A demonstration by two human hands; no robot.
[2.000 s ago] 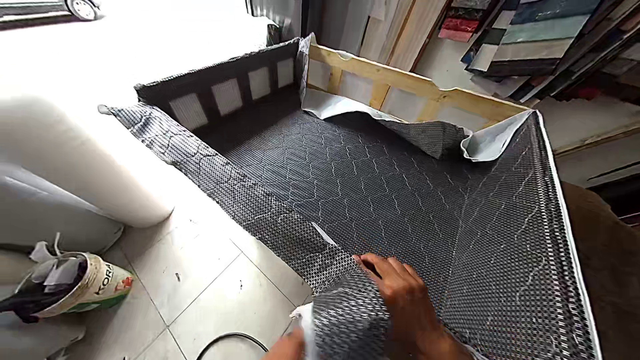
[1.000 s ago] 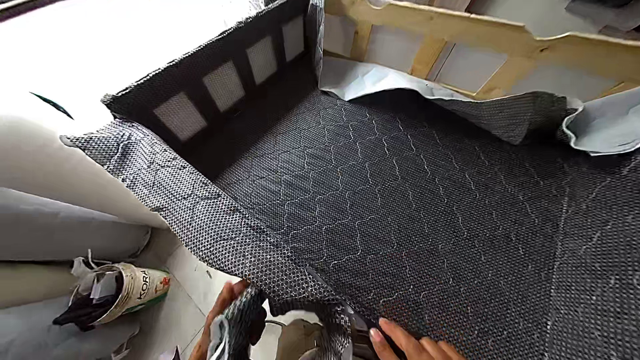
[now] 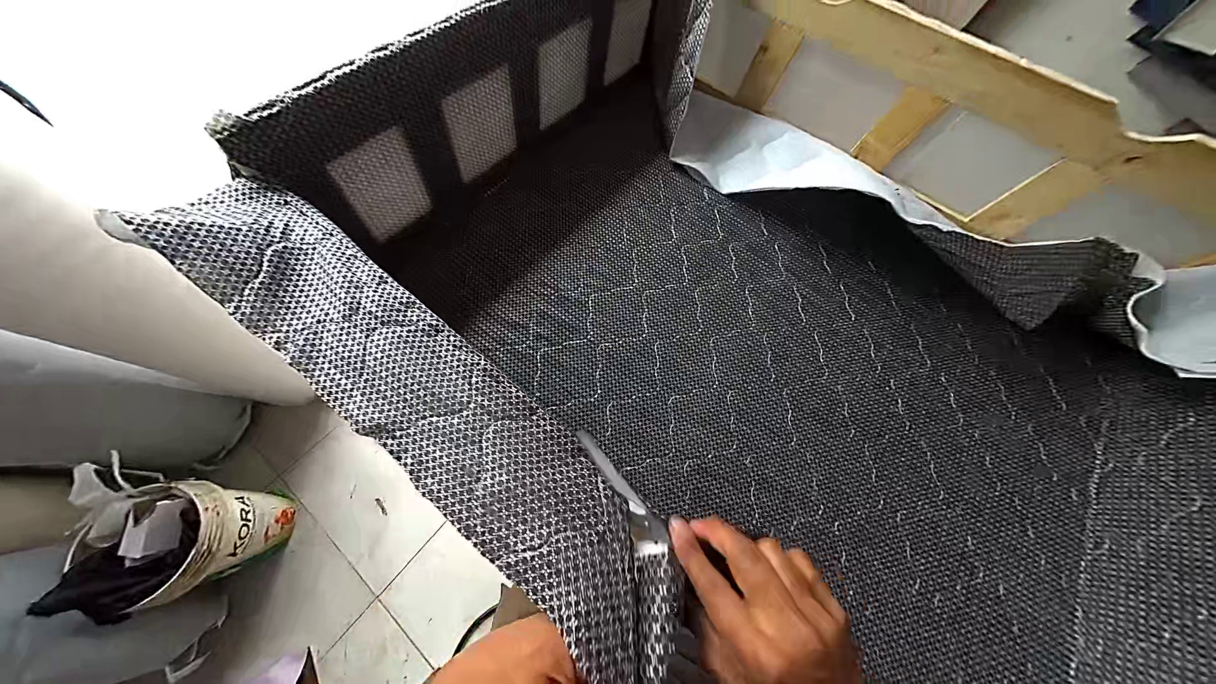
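A patterned grey fabric flap (image 3: pixel 446 427) hangs over the near left edge of a frame lined with the same kind of quilted fabric (image 3: pixel 807 399). At the lower centre, my right hand (image 3: pixel 769 608) is closed around what looks like scissors (image 3: pixel 613 475). One blade lies along the flap's inner edge, pointing up and left; the handles are mostly hidden by my fingers and the fabric. My left hand (image 3: pixel 518 654) is at the bottom edge, beside and partly behind the flap. Its fingers are hidden, so its hold on the fabric cannot be seen.
Large white rolls (image 3: pixel 123 285) lie at the left. A bucket (image 3: pixel 233 537) stuffed with scraps and black material is on the tiled floor (image 3: pixel 323 522). The far side shows a bare wooden frame (image 3: pixel 912 123) with loose white-backed fabric (image 3: pixel 779 157) along its base.
The view has shifted and come closer to the frame's near left side. The blade, hidden a second ago, shows again above the fabric. My left hand is now mostly hidden by the flap.
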